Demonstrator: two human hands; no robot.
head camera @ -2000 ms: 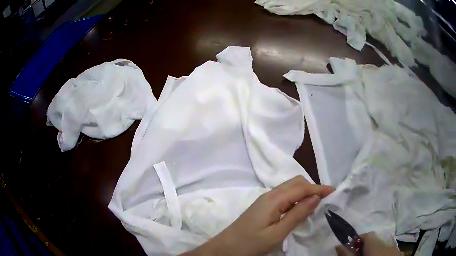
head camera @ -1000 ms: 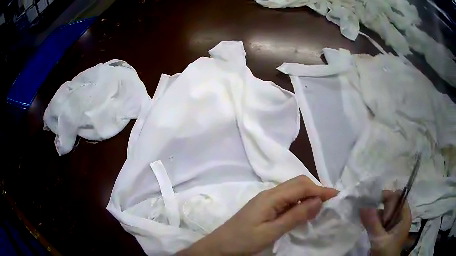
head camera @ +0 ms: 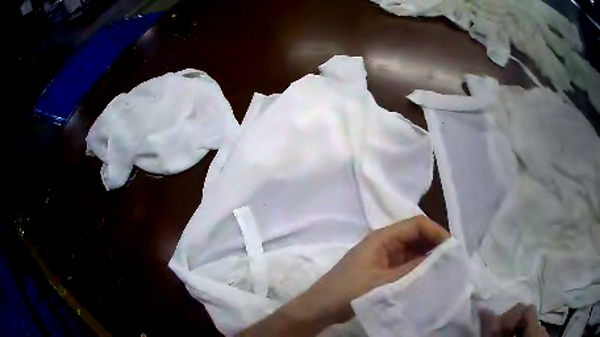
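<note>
A white garment (head camera: 296, 164) lies spread in front of me, with a loose white strip (head camera: 251, 247) on its body. My left hand (head camera: 395, 253) pinches the edge of a banded white piece, perhaps a cuff (head camera: 421, 293), between thumb and fingers. This piece hangs fairly flat below the fingertips, over the garment's lower right. My right hand (head camera: 513, 321) is low at the bottom edge, cut off and partly behind the cloth. Its fingers are curled and blurred, and what it holds cannot be made out. The snips cannot be seen.
A rounded white bundle (head camera: 164, 125) touches the garment's left side. A large off-white garment pile (head camera: 559, 191) is at right, and another pile (head camera: 526, 39) lies farther back. A blue bin edge (head camera: 99, 66) is at upper left. The dark table (head camera: 131, 230) has a yellow edge at lower left.
The snips, seen earlier in my right hand, no longer show. My right hand has dropped to the bottom edge. The crumpled cloth between the hands now hangs flatter. The view has shifted, moving things rightward.
</note>
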